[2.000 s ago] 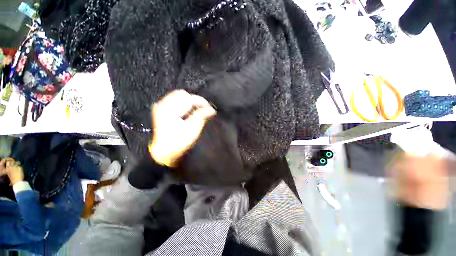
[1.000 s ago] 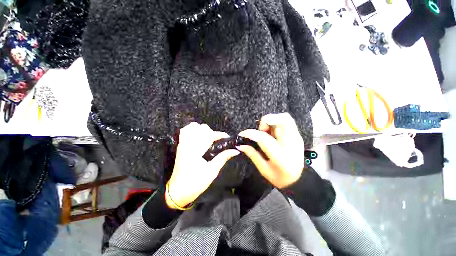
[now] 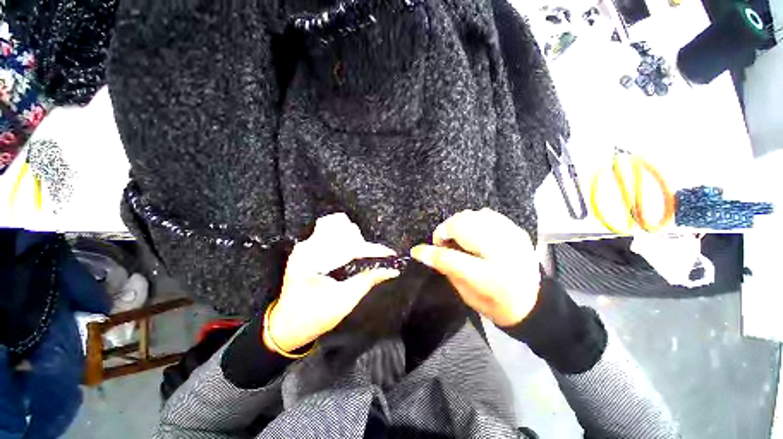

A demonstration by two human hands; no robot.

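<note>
A dark nubby jacket [image 3: 361,171] lies over the table edge and hangs towards my lap. A braid trim with white flecks [image 3: 215,237] runs along its lower edge to my hands, and more shows at the pocket top. My left hand [image 3: 322,287] pinches the trimmed edge between thumb and fingers. My right hand [image 3: 488,267] is just right of it, its thumb and fingertips closed together at the end of the pinched edge. Whether it holds a needle is too small to tell.
Dark snips [image 3: 567,178], yellow-orange scissors [image 3: 634,190] and a blue patterned cloth [image 3: 721,208] lie right on the white table [image 3: 687,129]. A black thread cone [image 3: 725,43] and small dark round pieces [image 3: 650,70] are upper right. A wooden stool [image 3: 129,339] and a person [image 3: 43,343] are left.
Two seconds ago my left hand was blurred over the jacket and my right was off to the right. Both then met at the edge; since one second ago, my right hand has shifted slightly right.
</note>
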